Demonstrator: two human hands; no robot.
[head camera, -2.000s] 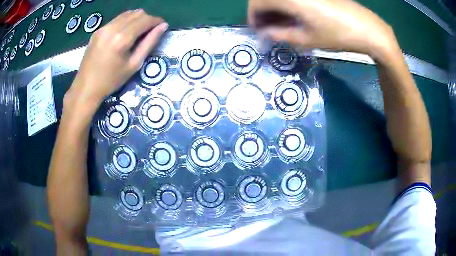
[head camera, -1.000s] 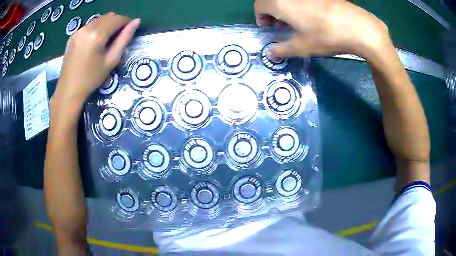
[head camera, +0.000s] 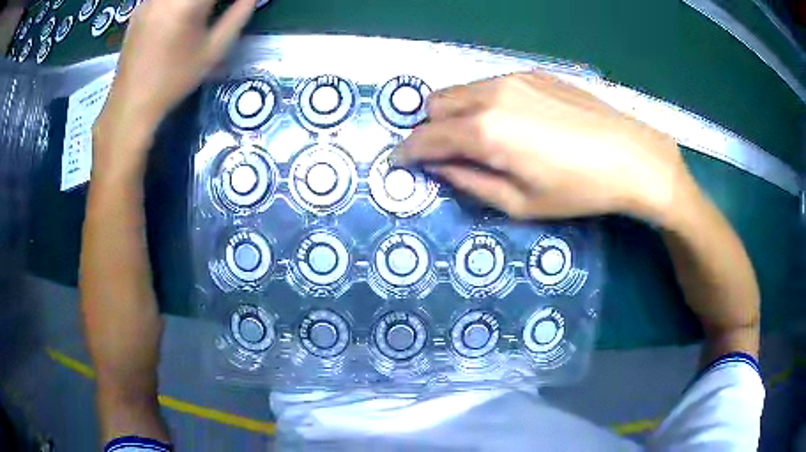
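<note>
A clear blister tray (head camera: 398, 375) lies flat in front of me, with round parts such as this one (head camera: 400, 259) in its visible pockets. My right hand (head camera: 539, 146) is over the upper right of the tray and hides several pockets. Its fingertips are by a part in the third column, second row; whether they grip one is hidden. My left hand (head camera: 172, 53) is beyond the tray's upper left corner, over the rail and belt. Its thumb is apart from the fingers, but the fingertips are cut off by the top edge.
The green conveyor belt (head camera: 530, 35) runs across the top, with loose round parts (head camera: 62, 29) at upper left. A pale metal rail (head camera: 725, 146) borders it. A white printed sheet (head camera: 81, 141) lies left of my left forearm. Ridged clear plastic (head camera: 22, 115) stands at far left.
The tray sits further right in view than a second ago. My right hand has moved from the top right corner down over the second row. My left hand has moved up towards the belt.
</note>
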